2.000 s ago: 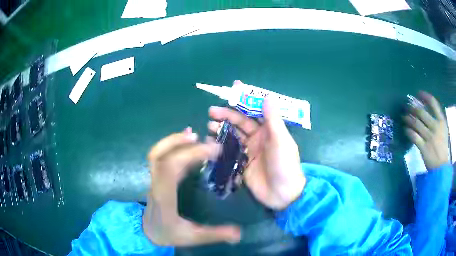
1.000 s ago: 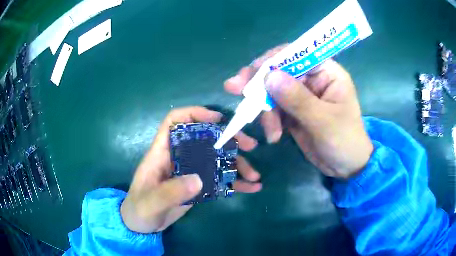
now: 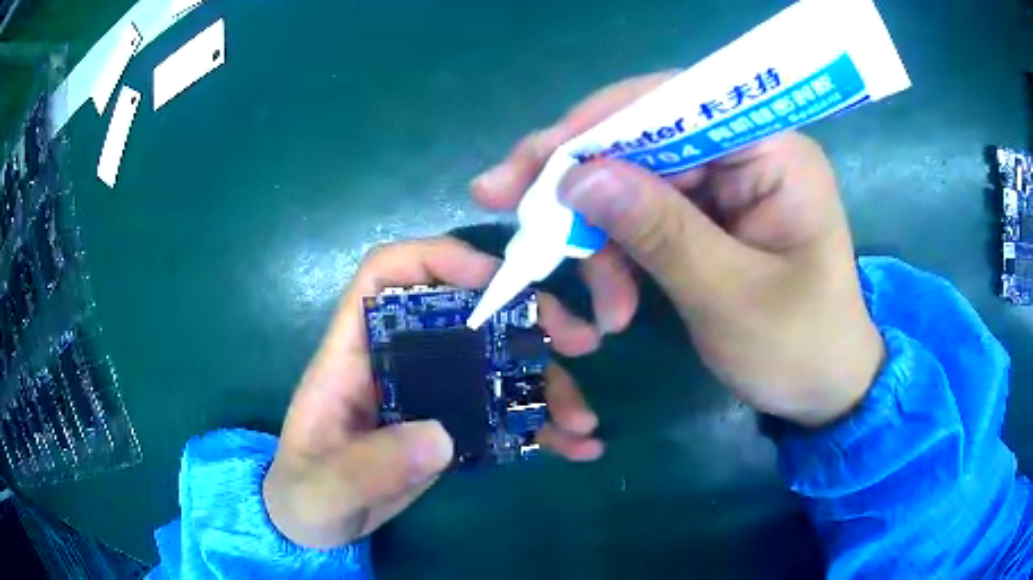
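My left hand (image 3: 351,419) holds a blue circuit board (image 3: 519,350) from below and the left, with the thumb on the lower part of the black heatsink (image 3: 436,385). The heatsink lies flat on the board's middle. My right hand (image 3: 736,249) grips the white and blue Kafuter 704 sealant tube (image 3: 748,108) at its nozzle end. The white nozzle (image 3: 506,280) points down and left. Its tip is at the heatsink's upper right corner; whether it touches is unclear. No sealant can be made out.
A clear blister tray (image 3: 68,397) with dark boards stands at the left on the green bench (image 3: 283,136). White rectangles (image 3: 190,64) lie at the upper left beside a white strip (image 3: 147,14). Another circuit board (image 3: 1014,227) lies at the right edge.
From two seconds ago, my right hand has picked up the tube and my left hand has taken the board. Since one second ago, the nozzle tip has shifted slightly left along the heatsink's upper right corner.
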